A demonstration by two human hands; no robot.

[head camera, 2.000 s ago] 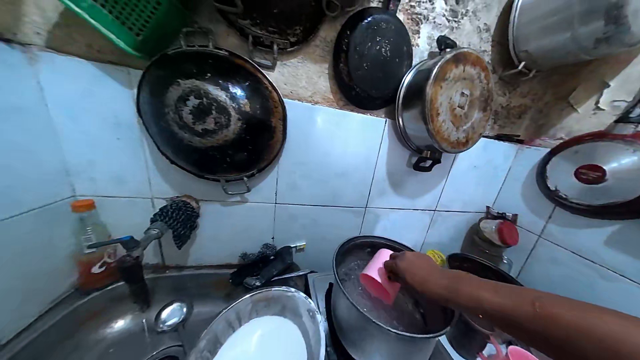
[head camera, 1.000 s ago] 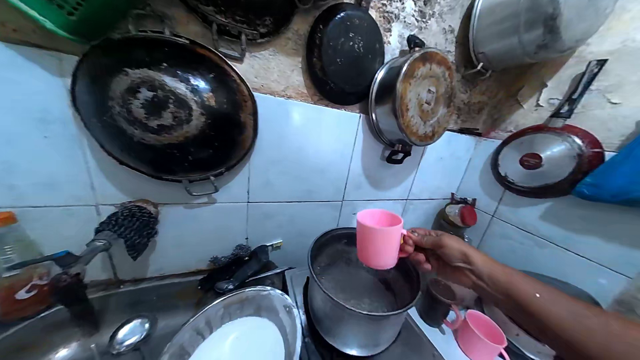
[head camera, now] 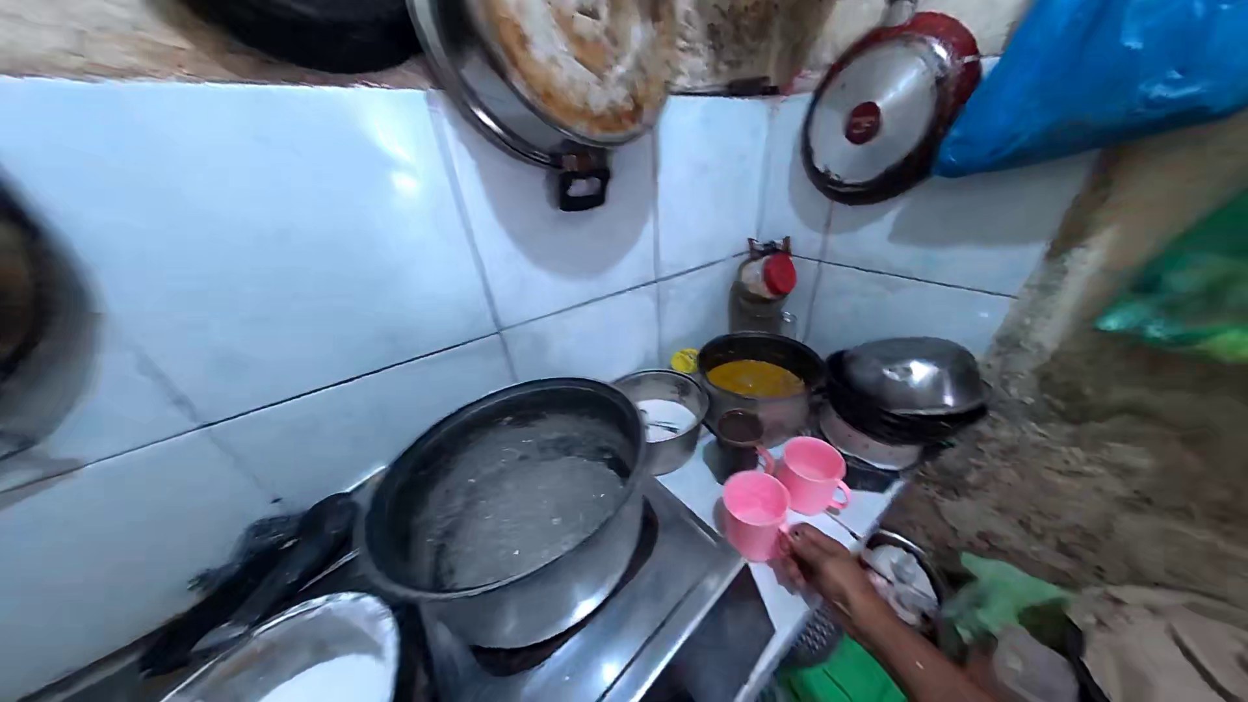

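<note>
My right hand (head camera: 827, 570) grips the handle of a pink plastic mug (head camera: 756, 515) at the counter's edge, right of the stove. Close behind it stands a second pink mug (head camera: 812, 475), and a dark cup (head camera: 738, 444) is beside them. Left of the mugs, a large metal pot (head camera: 546, 600) with cloudy liquid in it sits on the stove (head camera: 673, 595). A metal bowl (head camera: 380, 634) with something white in it is at the lower left. My left hand is not in view.
A small bowl (head camera: 668, 450) with white contents and a pot of yellow liquid (head camera: 756, 378) stand behind the mugs. Stacked pans (head camera: 912, 385) are at the right. A lidded pot (head camera: 575, 68), a red-rimmed pan (head camera: 889, 107) and a blue plastic bag (head camera: 1102, 83) hang above.
My right hand has moved right with the pink mug, from inside the large pot, then above its rim, to the counter beside the second mug. The view has swung right.
</note>
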